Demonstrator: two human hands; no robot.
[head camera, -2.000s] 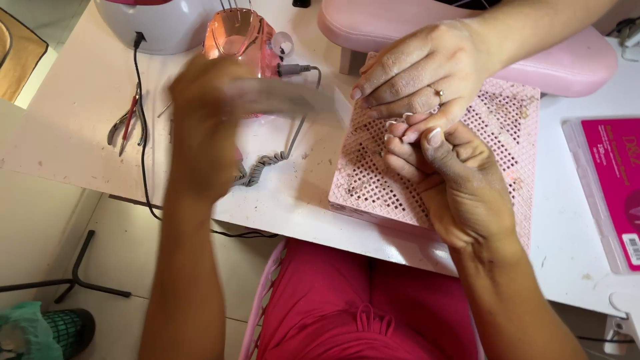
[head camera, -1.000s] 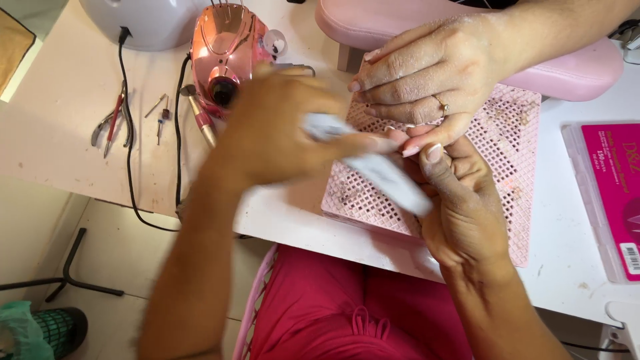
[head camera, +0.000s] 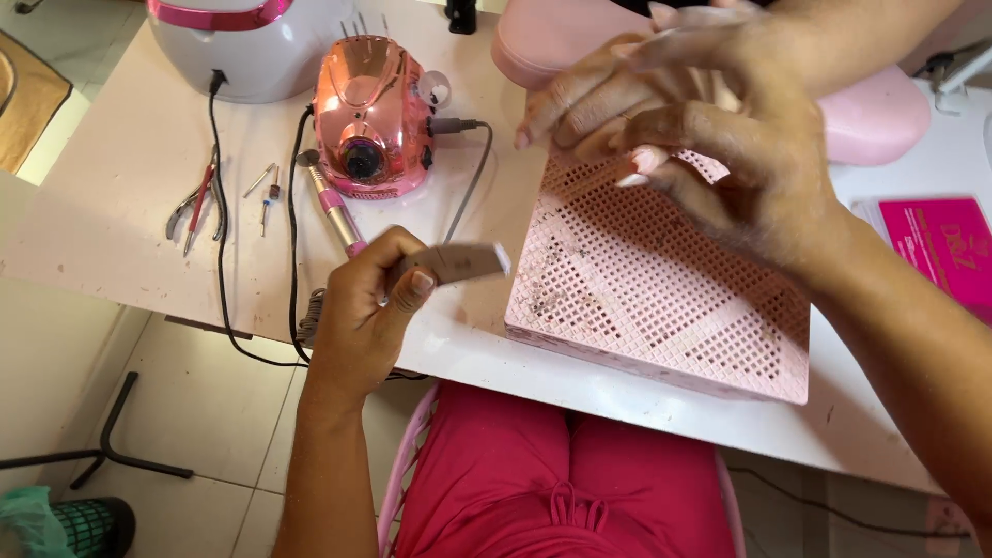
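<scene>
My left hand (head camera: 372, 310) holds a nail file (head camera: 457, 263) between thumb and fingers, over the table's front edge left of the pink perforated box (head camera: 659, 310). My right hand (head camera: 728, 155) is raised above the box's back part, its fingers bent and apart, somewhat blurred. It partly covers another person's hand (head camera: 589, 108), whose fingers point left beyond the box; whether the two hands touch I cannot tell. Pale dust coats my right fingers. Dark specks and dust lie on the box's lattice.
A rose-gold nail drill machine (head camera: 364, 116) stands at left, its handpiece (head camera: 337, 209) beside it. Further left are cuticle nippers (head camera: 201, 201), small drill bits (head camera: 267, 194), black cables and a white device (head camera: 248, 46). A pink armrest (head camera: 876, 116) is behind; a pink package (head camera: 938, 244) lies right.
My left hand, with the file, has moved away from the other person's fingers towards the left. My right hand has risen and moved back from its earlier hold on those fingers.
</scene>
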